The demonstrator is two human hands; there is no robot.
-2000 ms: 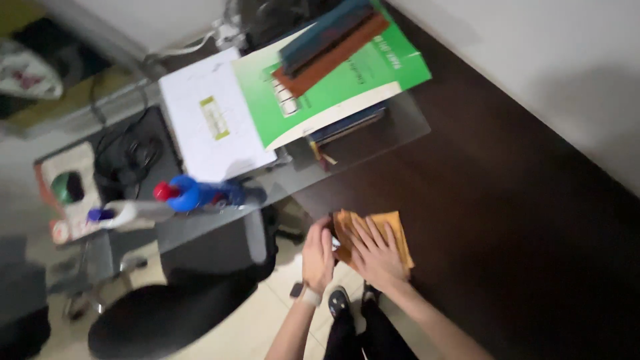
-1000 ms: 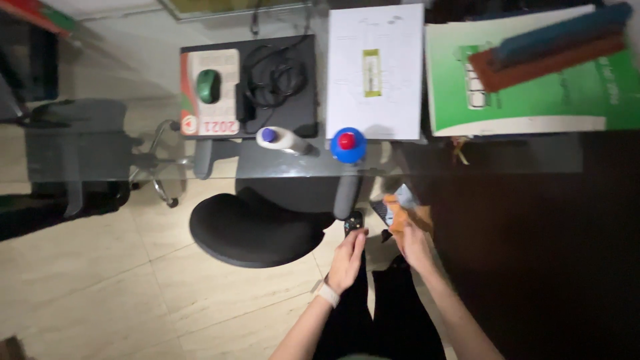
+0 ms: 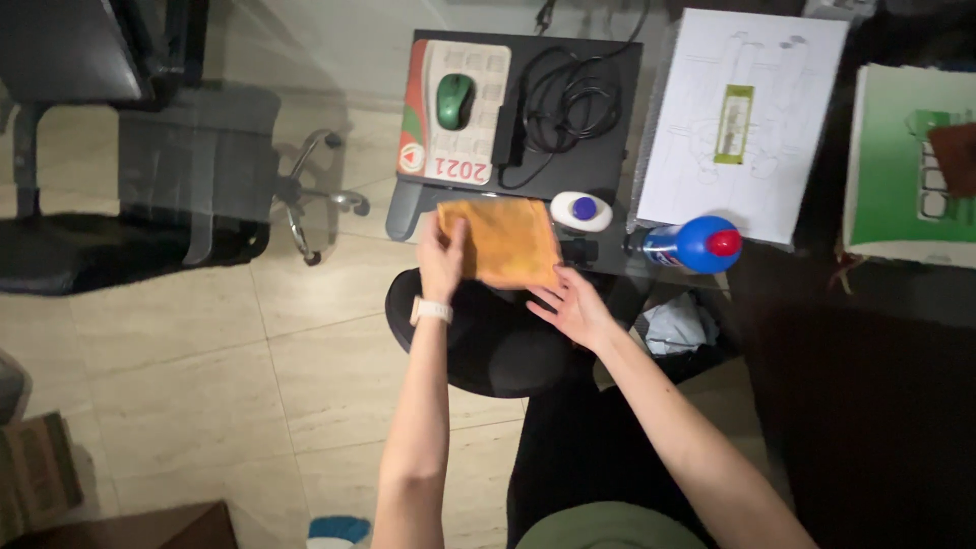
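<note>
An orange cloth (image 3: 507, 240), somewhat blurred and spread nearly flat, is held between my hands near the front edge of the glass desk. My left hand (image 3: 444, 255) grips its left side, thumb on top. My right hand (image 3: 572, 306) pinches its lower right corner, with the other fingers spread. Just right of the cloth stands a white bottle with a blue-violet cap (image 3: 583, 210). Farther right is a blue bottle with a red cap (image 3: 698, 244).
Behind the cloth lies a black laptop (image 3: 465, 184) bearing a calendar mouse pad (image 3: 488, 69), a green mouse (image 3: 455, 101) and a coiled black cable (image 3: 572, 107). Spiral-bound papers (image 3: 686, 61) and a green folder (image 3: 884, 152) lie rightward. A black chair (image 3: 503, 343) stands below.
The cloth was flat under my hands on the dark desk, then bunched in my right hand; now it is spread between both hands at the glass desk. The view has shifted left.
</note>
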